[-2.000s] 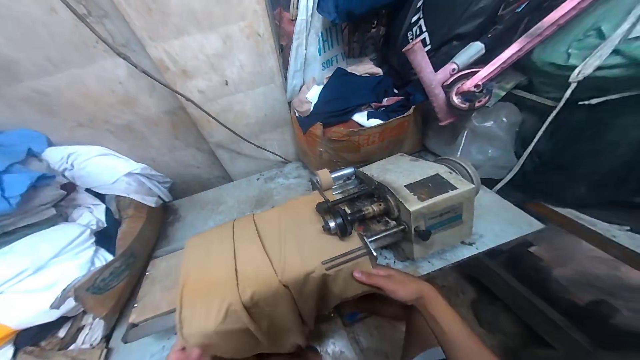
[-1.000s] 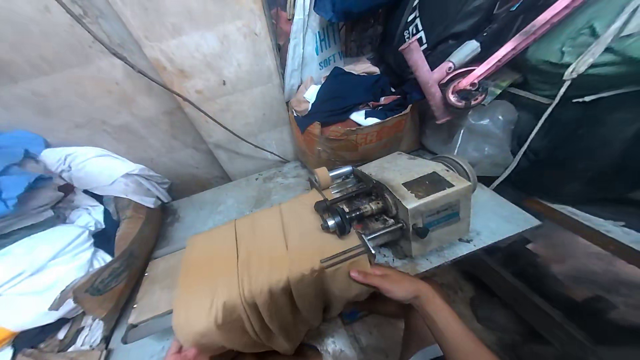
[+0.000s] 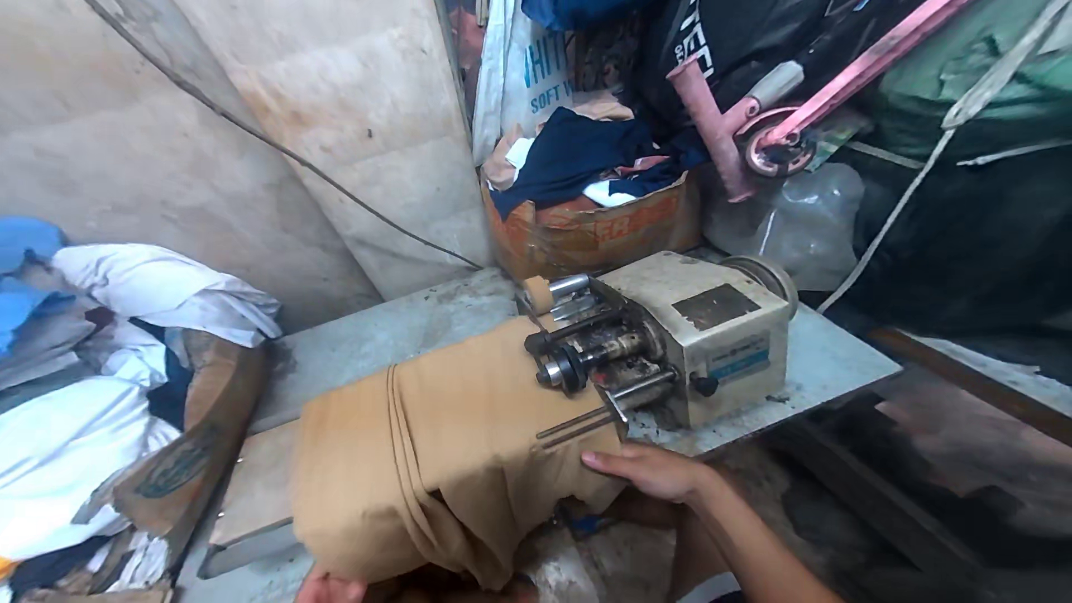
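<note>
Tan fabric (image 3: 477, 402) lies draped in folds over a flat board and hangs past the front edge of the table. Its far right part reaches under the rollers of a cream-coloured machine (image 3: 729, 352) with a round wheel at the back. My right hand (image 3: 649, 473) holds the fabric's edge just below two thin metal rods (image 3: 574, 427), thumb on top. At the bottom of the view, only the fingers of my left hand (image 3: 331, 586) show, gripping the near left corner of the fabric. A small tan roll (image 3: 538, 295) sits on a metal shaft behind.
The grey tabletop (image 3: 335, 360) carries the machine. On the left, a cardboard box (image 3: 193, 452) holds white and blue cloth. Behind the machine stand another cardboard box (image 3: 586, 239) with dark cloth, a pink scooter frame (image 3: 871, 71) and a clear plastic bag (image 3: 812, 222).
The fabric's folds have shifted: its left part is smoother, and narrow pleats now lie near the middle. My right hand stays by the rods, and my left hand stays at the near left corner.
</note>
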